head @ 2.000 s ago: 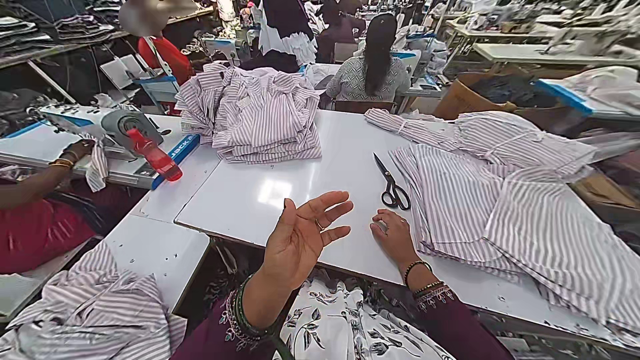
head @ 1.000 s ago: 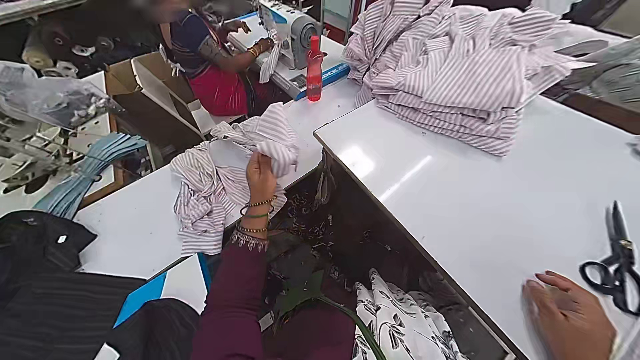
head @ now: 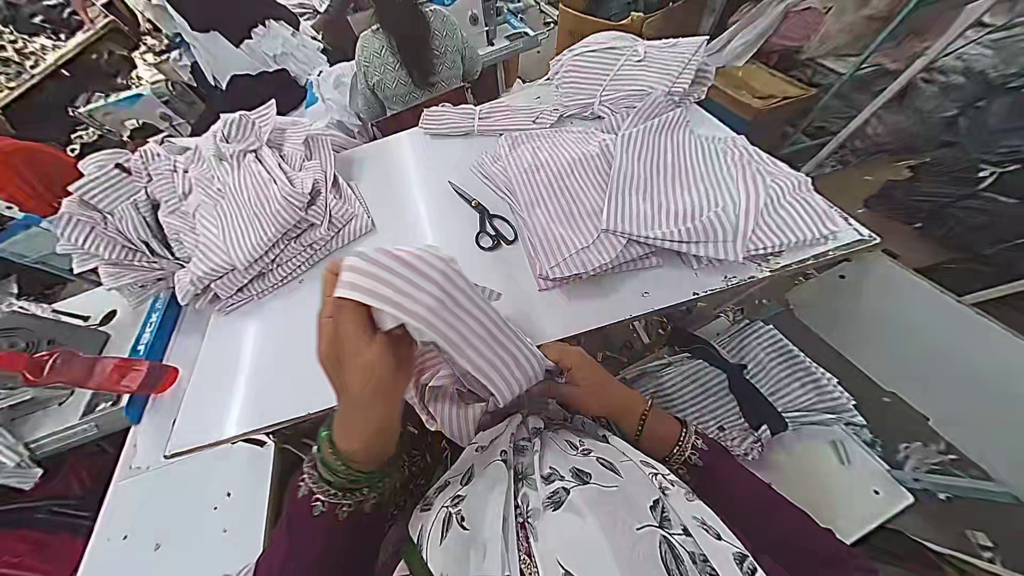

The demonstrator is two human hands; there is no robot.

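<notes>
My left hand [head: 364, 352] holds up one end of a striped fabric piece [head: 448, 312] above the front edge of the white table [head: 296, 344]. The cloth's lower end is gripped by my right hand [head: 584, 380], in front of my lap. Black-handled scissors [head: 490, 224] lie on the table beyond the cloth, blades partly apart as far as I can tell. To their right are flat stacked striped fabric pieces [head: 680, 184]. A crumpled striped fabric pile [head: 248, 200] lies on the table's left side. My left fingertips are partly behind the cloth.
A red bottle [head: 96, 372] and a sewing machine's blue-edged bed [head: 152, 344] are at left. Tied striped bundles [head: 632, 72] lie at the table's back. A person [head: 408, 64] sits beyond it. More striped pieces [head: 768, 376] lie low at right, below the table edge.
My left hand, on striped cloth at the side table one second ago, now holds a piece in front of me. My right hand has left the tabletop and grips the cloth. The view has swung right.
</notes>
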